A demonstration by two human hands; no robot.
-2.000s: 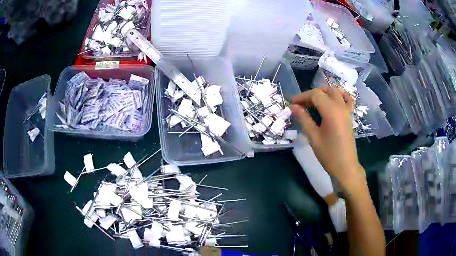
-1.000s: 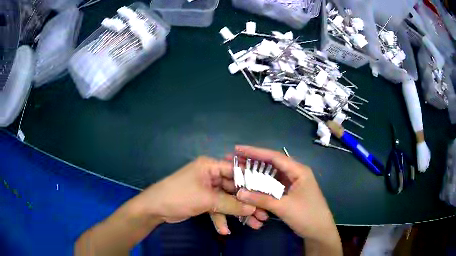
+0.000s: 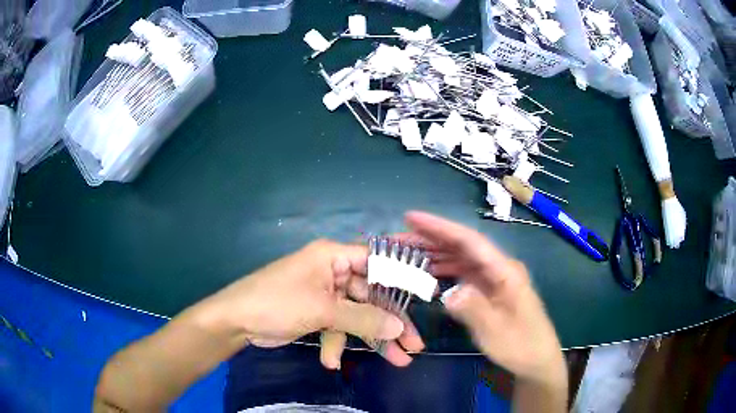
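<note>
My left hand [image 3: 294, 302] holds a fanned bundle of tagged metal pins [image 3: 401, 273] near the bench's front edge. Its white tags lie side by side, with dark ends pointing up and thin rods running down between thumb and fingers. My right hand [image 3: 492, 298] is just right of the bundle, fingers apart and slightly blurred; I see nothing held in it. A tangled heap of tagged pins [image 3: 452, 105] lies behind on the dark green bench. The blue-handled tool [image 3: 565, 226] rests at the heap's front right.
A clear box of aligned pins [image 3: 141, 93] is at the left. Dark-blue-handled pliers [image 3: 633, 242] and a white wrapped bundle [image 3: 655, 153] lie at the right. Plastic bins of tagged parts [image 3: 529, 60] stand behind. Clear lids [image 3: 48, 101] are at the left edge.
The view has swung from the bins down to the bench front. In the last second, my right hand has come off the bundle and opened. My left hand still holds it.
</note>
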